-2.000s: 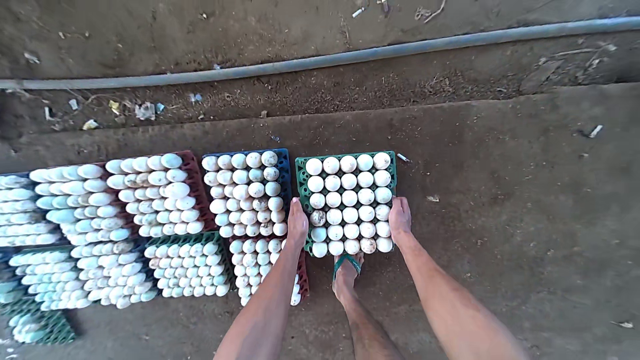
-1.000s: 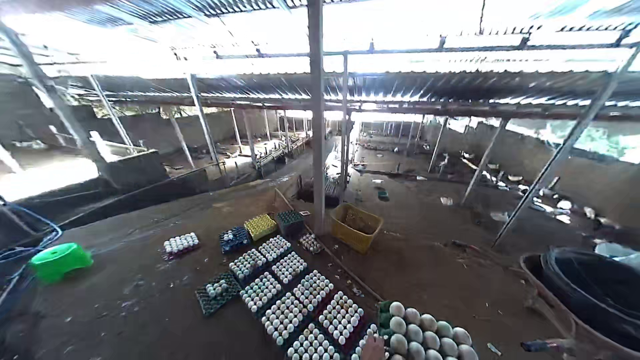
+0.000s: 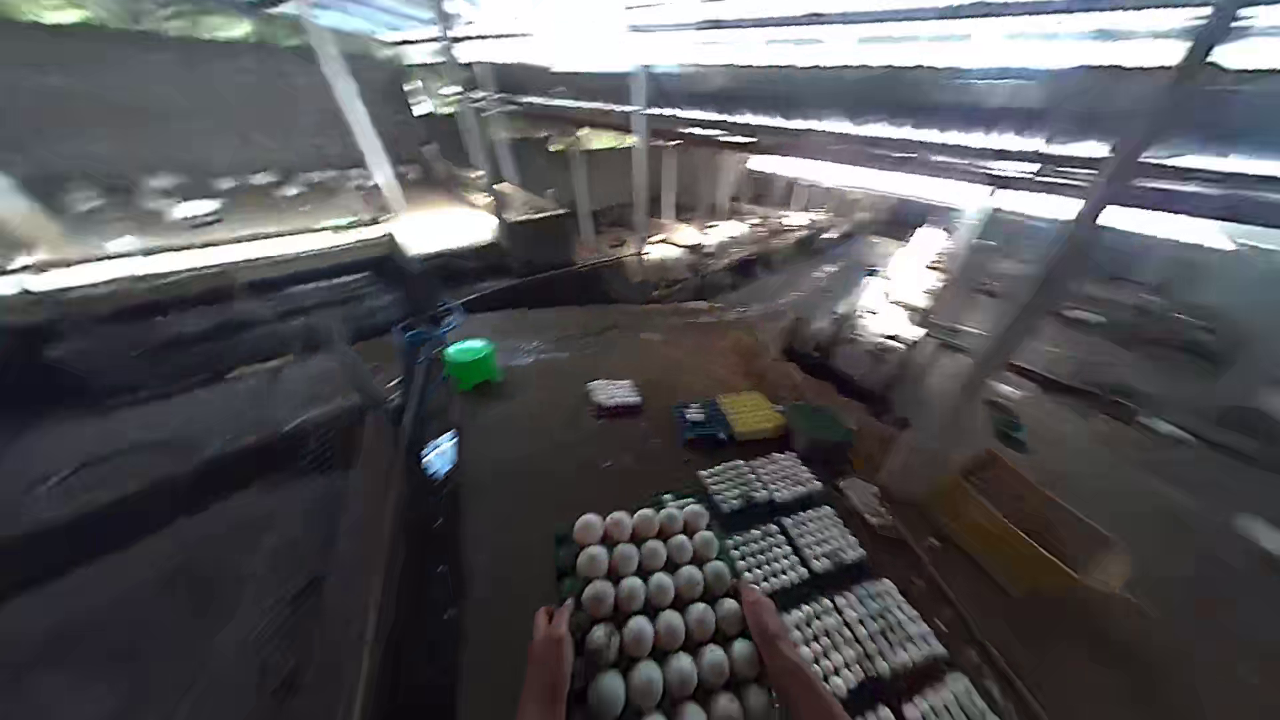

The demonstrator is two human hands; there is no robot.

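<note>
A green egg tray (image 3: 567, 560) filled with rows of whitish eggs is held up at the lower middle of the view. My left hand (image 3: 550, 650) grips its left edge, and my right hand (image 3: 772, 635) grips its right edge with the thumb along the rim. One egg near the left side looks darker and stained. Just beyond and to the right of the held tray, stacked trays of eggs (image 3: 825, 540) stand on the ground in two rows. The bottom of the held tray is hidden or cut off by the frame's lower edge.
A yellow crate (image 3: 1010, 560) stands at the right. Farther off are a yellow egg tray stack (image 3: 750, 415), a dark green stack (image 3: 820, 428), a blue tray (image 3: 702, 422), a small egg stack (image 3: 614, 395) and a green plastic stool (image 3: 470, 362). A low wall (image 3: 390, 520) runs along the left.
Two seconds ago the tray was beside the row of trays, seen from above with both hands at its sides. The view has since lifted and swung left; the tray is still in my hands.
</note>
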